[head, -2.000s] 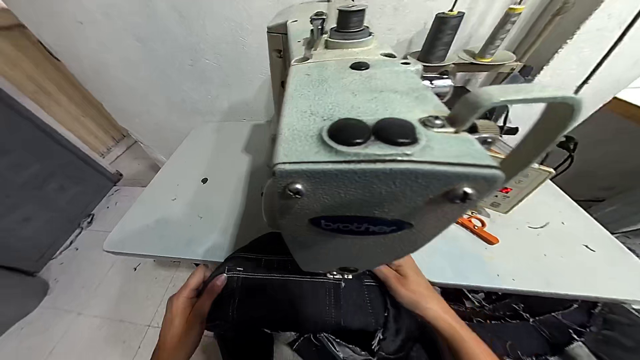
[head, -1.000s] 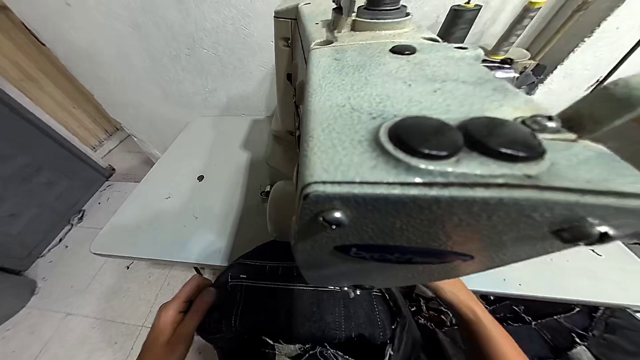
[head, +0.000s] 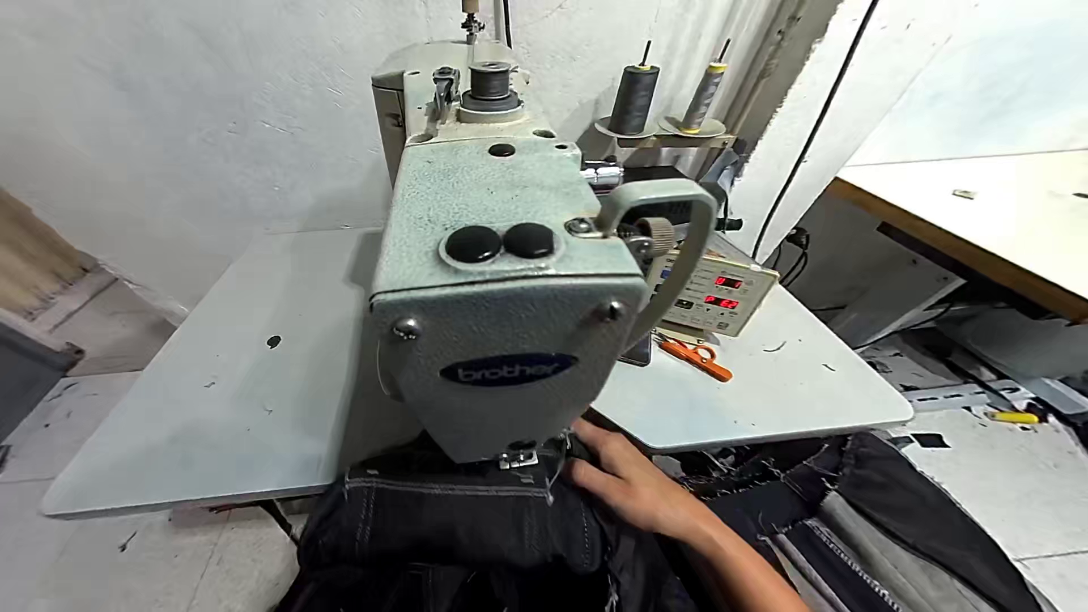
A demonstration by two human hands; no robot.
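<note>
A Brother industrial sewing machine (head: pixel 510 340) fills the middle of the view, its presser foot (head: pixel 518 460) low over a black denim garment (head: pixel 450 518). Light stitching runs across the garment's folded edge, and frayed threads hang at its right side. My right hand (head: pixel 625 484) reaches in beside the machine head, its fingertips against the cloth just right of the presser foot; whether they pinch it cannot be told. My left hand is out of view.
Orange thread snips (head: pixel 697 359) lie on the white machine table (head: pixel 212 382), near a control box (head: pixel 714 289) with red digits. Thread cones (head: pixel 634 100) stand behind. More dark denim pieces (head: pixel 884 544) hang at the right, and another table (head: pixel 977 200) stands beyond.
My left hand, earlier on the garment's left edge, has left the view. My right hand has come up closer to the presser foot. The view has drawn back from the machine.
</note>
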